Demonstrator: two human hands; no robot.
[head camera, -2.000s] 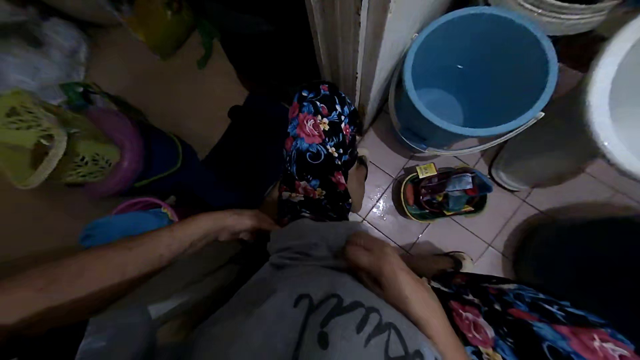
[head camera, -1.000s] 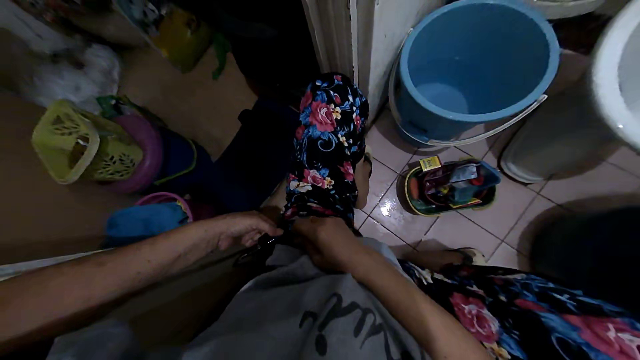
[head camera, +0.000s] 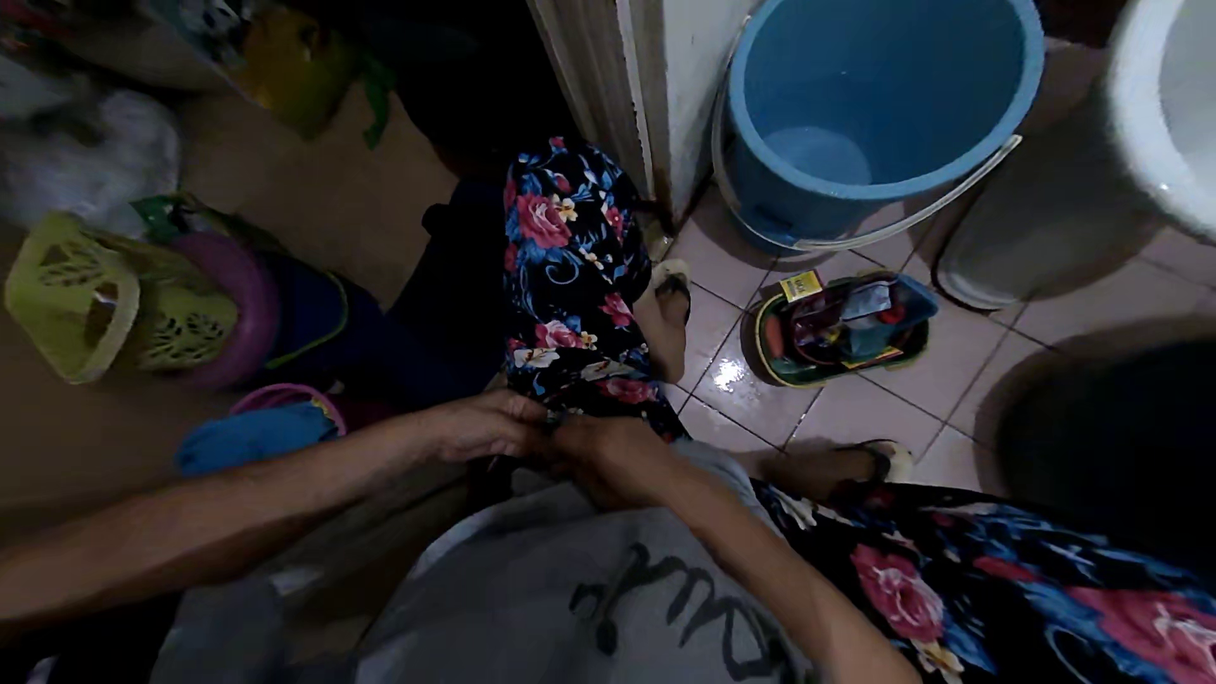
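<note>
My left hand and my right hand meet at my waist, beside the hem of the grey shirt with dark lettering. Their fingertips pinch a small dark thing between them, too dim to name. Below them are the black floral trousers, with pink roses and blue leaves. My feet wear light slippers on the tiles. Shadow hides the lower fingers of both hands.
On the right stand a blue bucket with a white handle, a pale bucket, a dark container and an oval basket of small packets. A door frame rises ahead. Yellow-green perforated baskets and a blue cloth lie left.
Two seconds ago my hands were apart on the shirt's lower edge; my right hand has moved left to meet my left hand.
</note>
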